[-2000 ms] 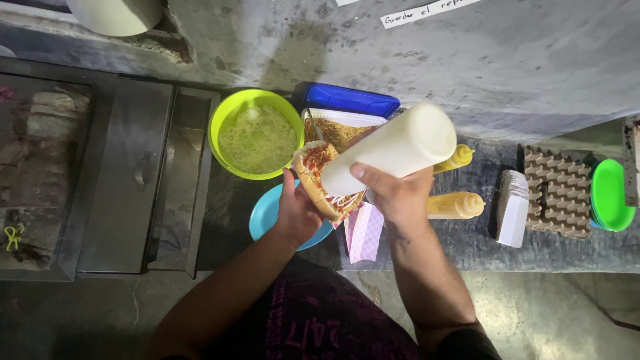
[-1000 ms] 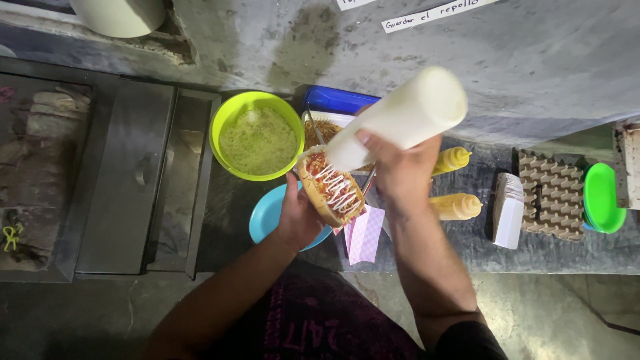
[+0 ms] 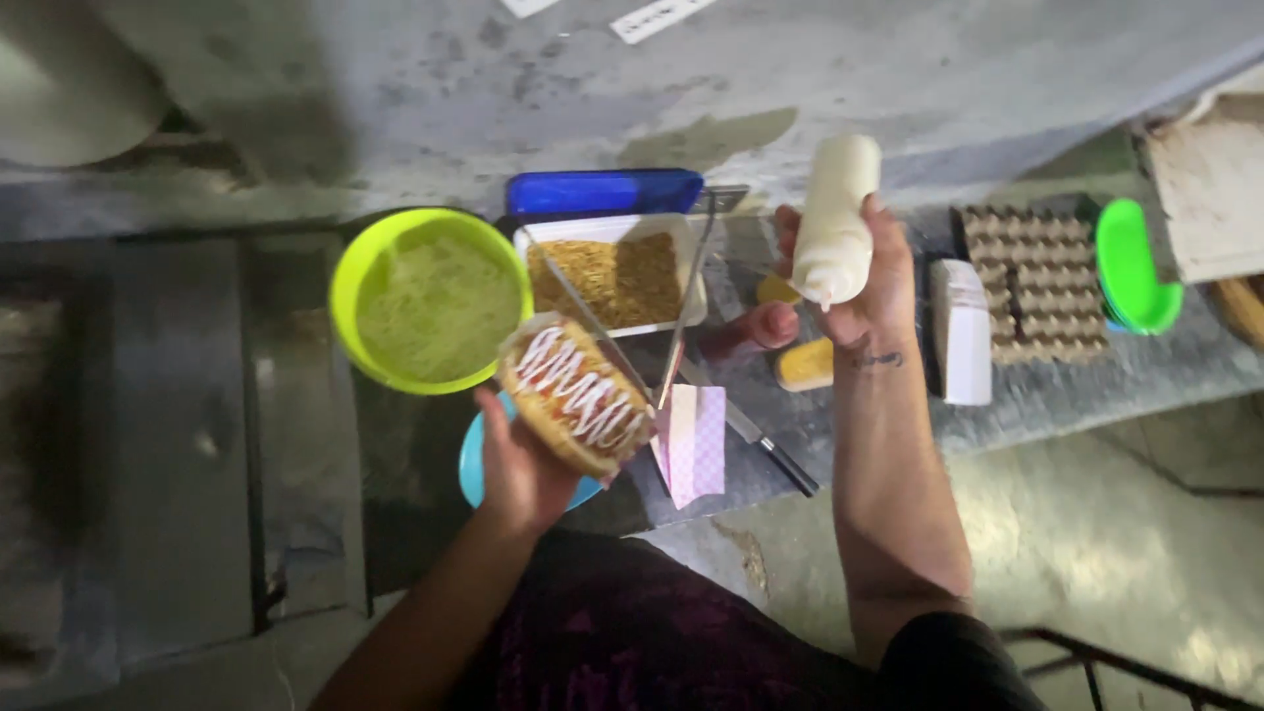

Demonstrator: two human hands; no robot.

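My left hand (image 3: pixel 523 469) holds a hot dog in a bun (image 3: pixel 578 400), topped with zigzag lines of white sauce, over the blue plate or bowl (image 3: pixel 472 462). My right hand (image 3: pixel 874 267) grips a white squeeze bottle (image 3: pixel 837 212), its nozzle tilted down, above the counter to the right. Beside the bun, metal tongs (image 3: pixel 693 286) lean across a white tray of shredded golden topping (image 3: pixel 617 321). A lime-green bowl (image 3: pixel 346 306) with pale shredded contents stands at the left. A red-capped bottle (image 3: pixel 750 331) and yellow sauce bottles (image 3: pixel 808 363) lie between the hands.
A knife (image 3: pixel 785 464) and checked paper (image 3: pixel 696 444) lie near the counter's front edge. Behind the tray is a blue lid (image 3: pixel 604 193) against the wall. Farther right are a white carton (image 3: pixel 960 336), egg trays (image 3: pixel 1037 286) and a green bowl (image 3: pixel 1136 267).
The white bottle in my right hand has moved right, away from the bun. White sauce lines now cover more of the topping than two seconds ago.
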